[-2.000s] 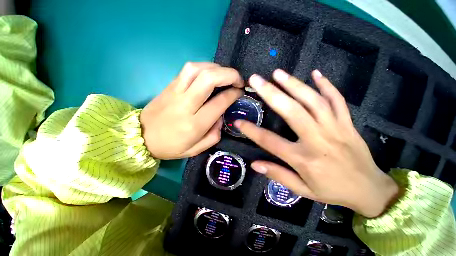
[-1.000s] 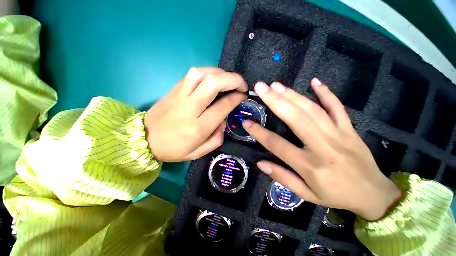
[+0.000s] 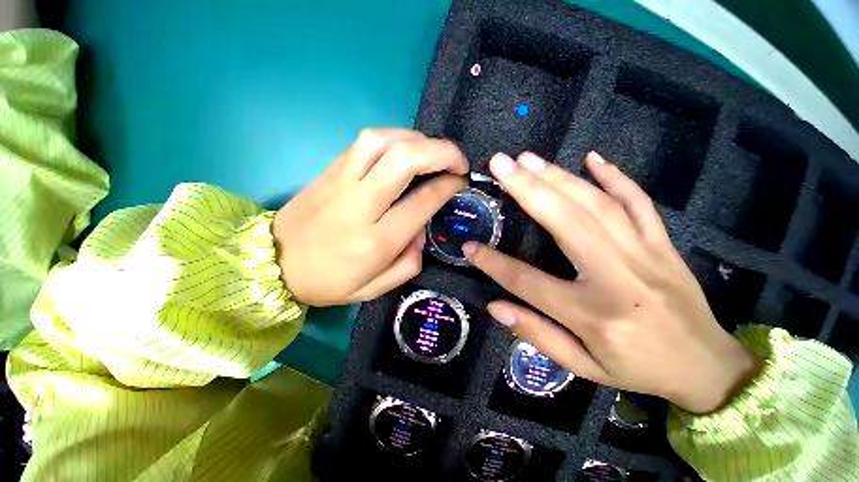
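A strapless smartwatch [image 3: 464,224] with a silver rim sits in the left column of the black foam tray [image 3: 579,113]. Its dark face shows small white, blue and red marks. My left hand [image 3: 363,221] is bare, its fingers bent against the watch's left and upper rim; the fingertips' undersides are hidden. My right hand [image 3: 612,282] is spread over the tray, with one fingertip at the lower edge of the watch face and others near its upper right. A second smartwatch [image 3: 431,326] below shows lines of purple-white text.
Several more watches, one bright-faced [image 3: 538,367] and one at lower left [image 3: 404,425], sit in lower pockets. An upper pocket holds a blue speck [image 3: 523,110] and a small red-white mark [image 3: 476,70]. The tray lies on a teal mat [image 3: 254,85]. Another yellow sleeve [image 3: 42,179] is at far left.
My right fingertip has moved down from the middle of the watch face to its lower edge. The text on the face has changed. The tray appears slightly lower and further right in view.
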